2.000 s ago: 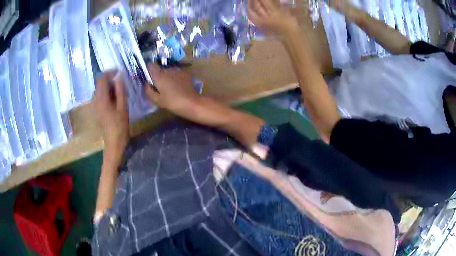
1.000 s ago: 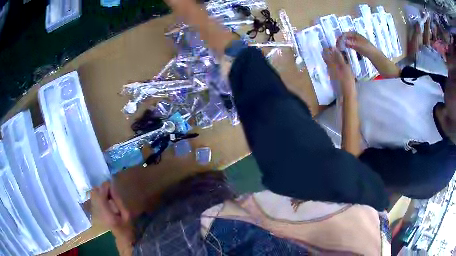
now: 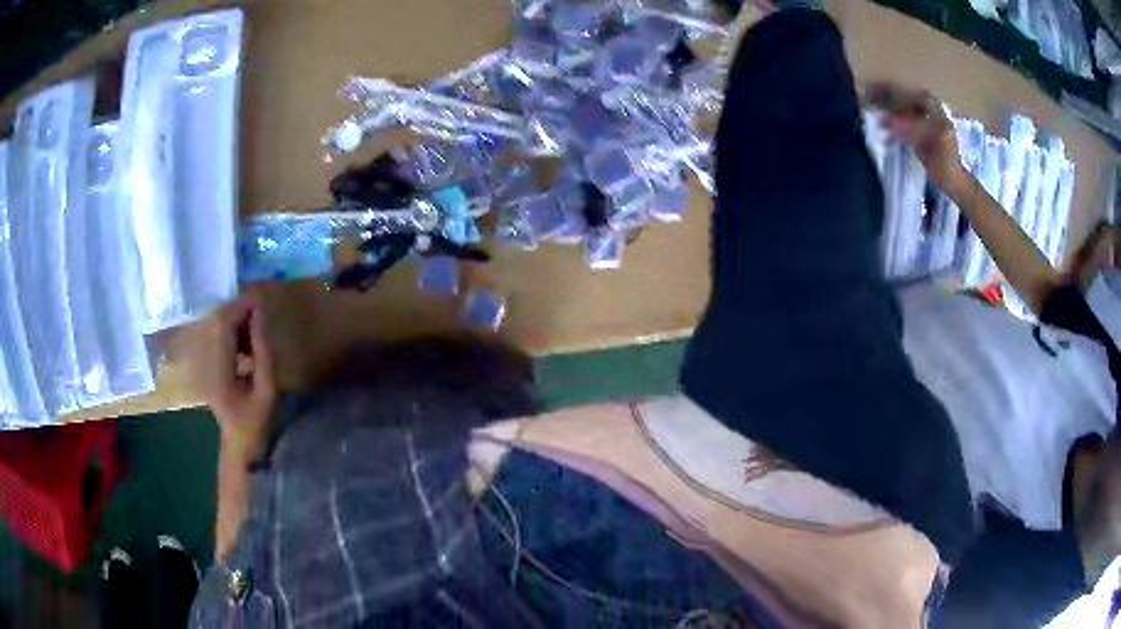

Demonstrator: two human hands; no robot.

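Note:
My left hand (image 3: 241,363) is at the table's front edge, below the light-blue card. It is loosely curled with a gap between thumb and fingers; nothing shows in it, though it is blurred. A translucent blister tray (image 3: 184,184) lies upright in view just above and left of it, overlapping other trays. The light-blue card (image 3: 285,250) lies against the tray's right side. Black cables (image 3: 375,184) and a clear-wrapped slim part (image 3: 369,221) lie beside the card. My right arm, in a dark sleeve, reaches to the top; the hand is hidden or cut off.
A large pile of bagged parts (image 3: 590,111) covers the middle. Two small clear square parts (image 3: 486,307) lie near the front edge. A co-worker's hand (image 3: 916,123) is over another row of trays (image 3: 1020,184) at right. A red stool or crate (image 3: 62,479) is below left.
My right hand was low near a tray, then reached up over the pile; now the arm is farther right. My left hand is off the tray it was at. The view has shifted.

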